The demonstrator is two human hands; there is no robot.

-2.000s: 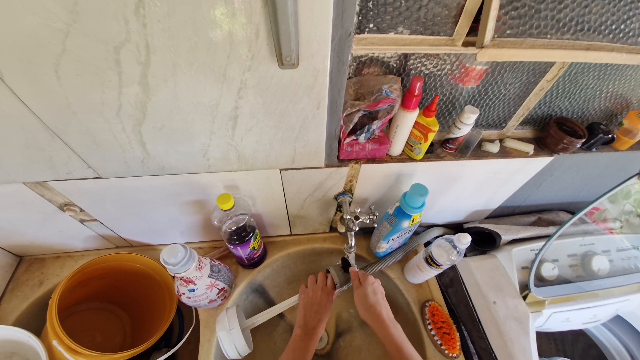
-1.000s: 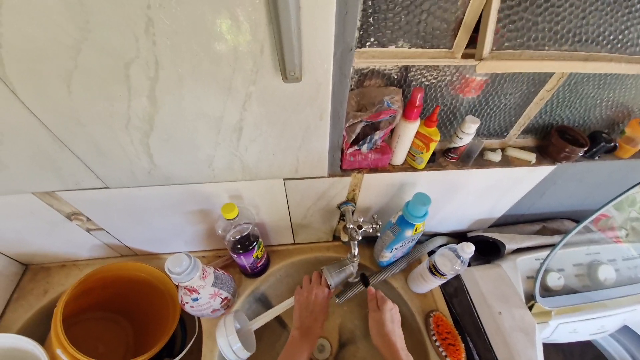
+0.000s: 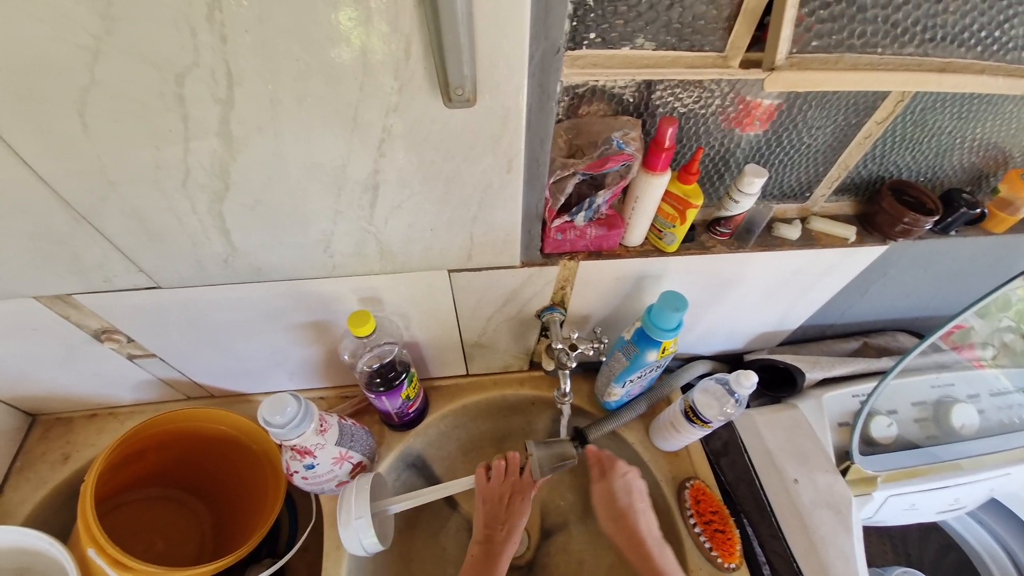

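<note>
Water runs from a chrome tap [image 3: 563,380] into the sink basin [image 3: 448,432]. Beneath the spout, my left hand [image 3: 506,500] holds a translucent grey plastic cup-like piece [image 3: 552,458] by its left side. A white stem [image 3: 424,494] reaches from near that hand to a round white plastic cap [image 3: 366,514]. My right hand [image 3: 628,504] is just right of the piece, blurred; whether it grips something small is hidden. The end of a grey corrugated hose [image 3: 640,406] lies behind, by a dark fitting [image 3: 579,438].
A yellow bucket [image 3: 184,488] and patterned bottle [image 3: 320,452] stand left. A purple cleaner bottle [image 3: 390,380], blue softener bottle [image 3: 642,352] and clear bottle [image 3: 700,412] line the rim. An orange-bristled brush [image 3: 710,524] lies right, beside a washing machine [image 3: 936,432].
My right hand has moved up toward the cup-like piece from lower in the basin. My left hand still holds that piece under the tap.
</note>
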